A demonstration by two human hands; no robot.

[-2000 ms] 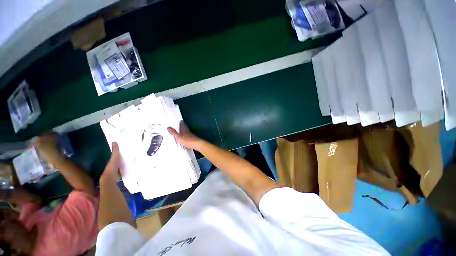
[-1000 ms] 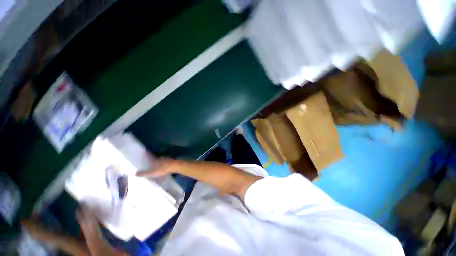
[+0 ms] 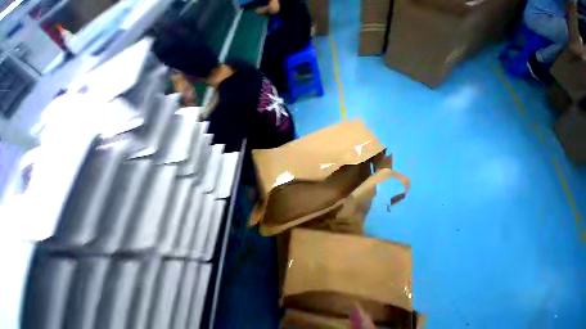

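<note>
Long rows of white cartons (image 3: 148, 212) lean against each other on the bench at the left, blurred. More white cartons or card (image 3: 96, 96) lie bright and blurred behind them. A torn-open brown shipping carton (image 3: 321, 154) is on the floor right of the bench. A second brown carton (image 3: 350, 263) is nearer, at the bottom. A small pink blurred shape shows over it at the bottom edge; it may be part of my right hand, but I cannot tell. My left hand is out of the picture.
A person in a dark shirt (image 3: 247, 106) sits beyond the white rows. A blue stool (image 3: 303, 71) and another person stand or sit behind. Large brown cartons (image 3: 424, 38) are at the top. Another person (image 3: 552, 29) is at the top right. The blue floor (image 3: 475, 193) has yellow lines.
The view has swung far to the right. The white stack that both hands held is out of the picture. The leaning cartons are now at the left and the brown cartons central.
</note>
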